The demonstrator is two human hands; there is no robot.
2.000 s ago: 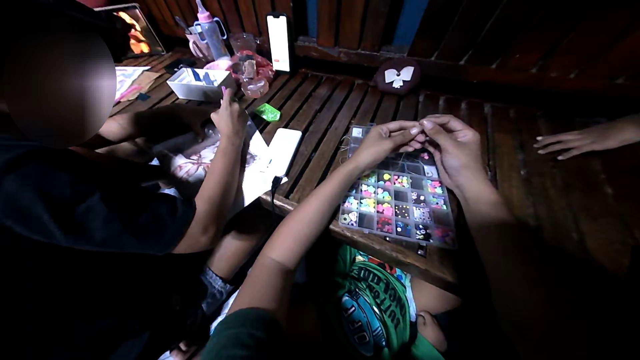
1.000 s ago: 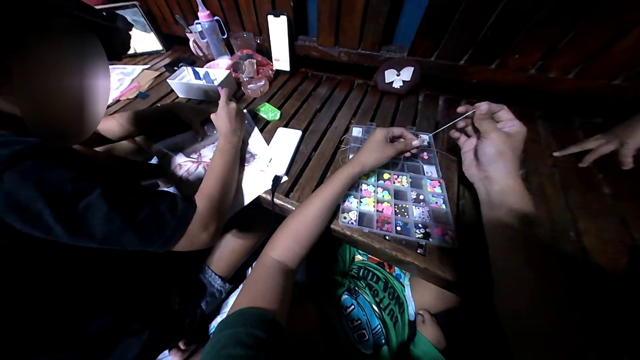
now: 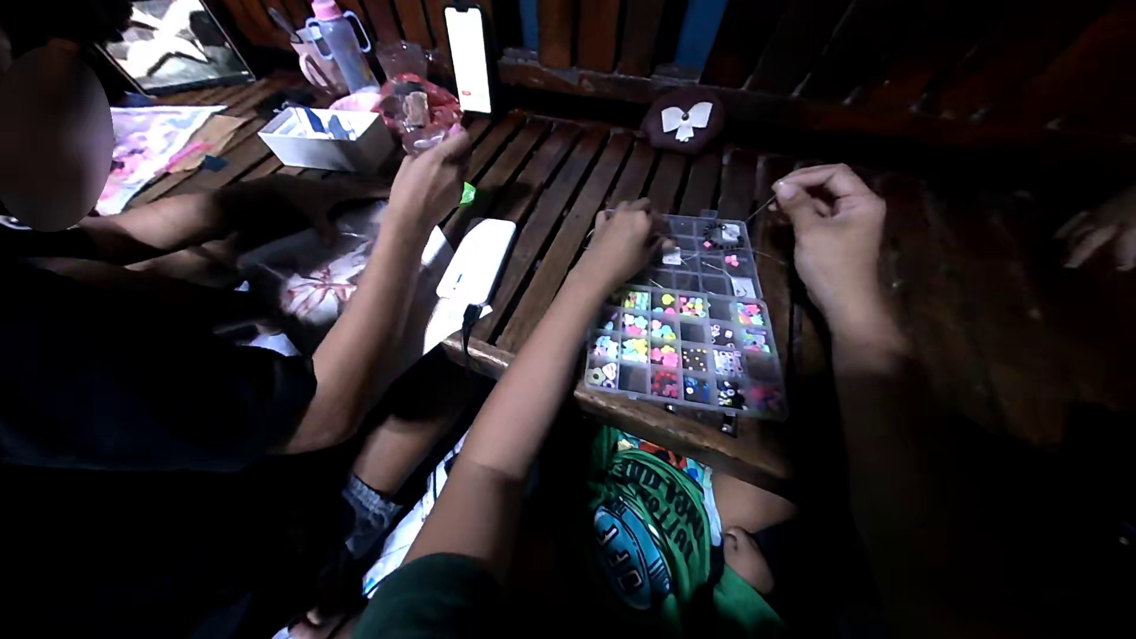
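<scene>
A clear plastic compartment box (image 3: 695,333) full of colourful beads lies open on a slatted wooden table. My left hand (image 3: 624,241) rests over the upper left of the box, by its lid compartments; its fingertips are mostly hidden, so whether they hold something cannot be told. To the right of the lid, my right hand (image 3: 832,206) is raised, thumb and forefinger pinching a thin strand (image 3: 761,209). A small loop of dark beads (image 3: 723,234) lies in the lid, near a pink bead (image 3: 731,260).
At left sits another person, one hand (image 3: 429,177) raised. A white power bank (image 3: 477,262) with a cable lies on the table (image 3: 559,200). Behind are a white box (image 3: 324,140), a bottle (image 3: 344,49), an upright phone (image 3: 469,58) and a dark pouch with a white bow (image 3: 683,122). Another hand (image 3: 1100,235) shows at far right.
My hands, together above the box two seconds ago, are apart. My left hand has moved left across the lid. The screen at the upper left shows a different picture.
</scene>
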